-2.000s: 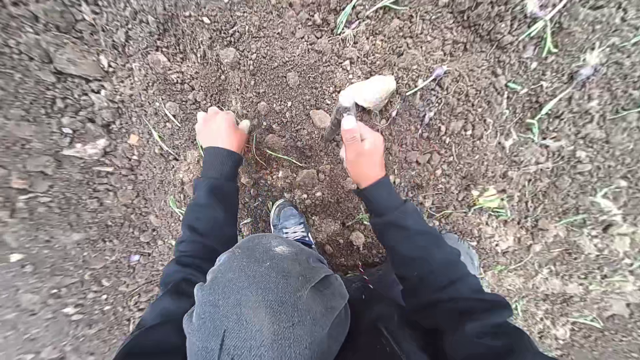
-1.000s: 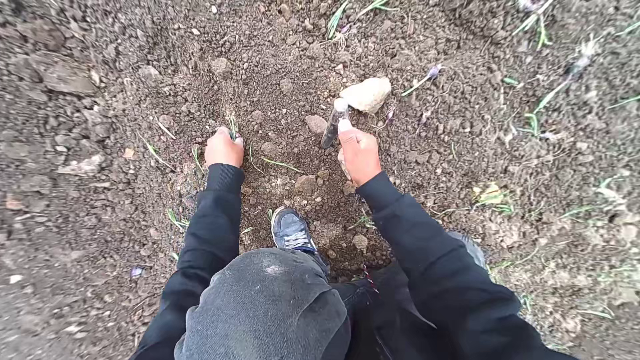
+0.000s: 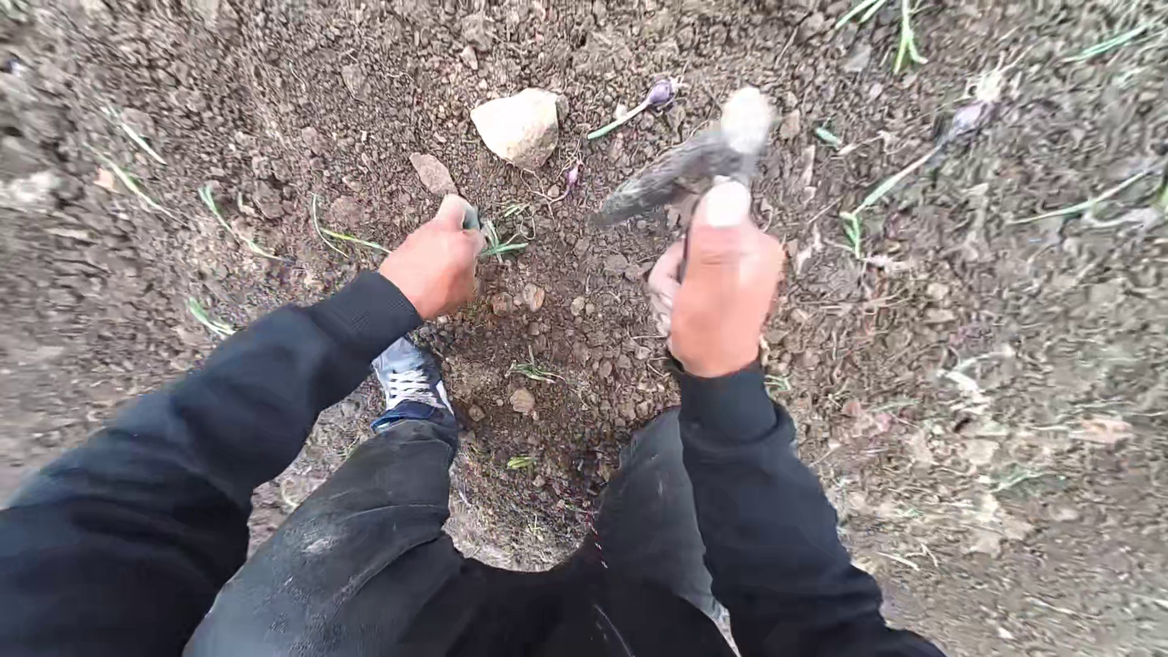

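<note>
My left hand (image 3: 440,260) is closed low over the soil, with green shoots (image 3: 504,239) poking out beside its fingertips; I cannot tell whether it grips them. My right hand (image 3: 723,274) grips a short hand tool with a soil-caked metal blade (image 3: 662,178), which points left and is blurred. A pale knob (image 3: 746,119) tops the tool. Between and beyond the hands lie a small purple bulb (image 3: 572,173) with roots and a larger purple bulb with a green stem (image 3: 661,92).
A large pale stone (image 3: 518,128) and a flat brown stone (image 3: 432,173) lie just beyond my left hand. More uprooted bulbs with stems (image 3: 965,119) are scattered at the right. Thin green shoots (image 3: 219,217) stand at the left. My shoe (image 3: 411,381) rests on the soil below my left hand.
My left hand has moved right, to beside the flat brown stone. My right hand with the tool has moved right, away from the large pale stone. The view has shifted.
</note>
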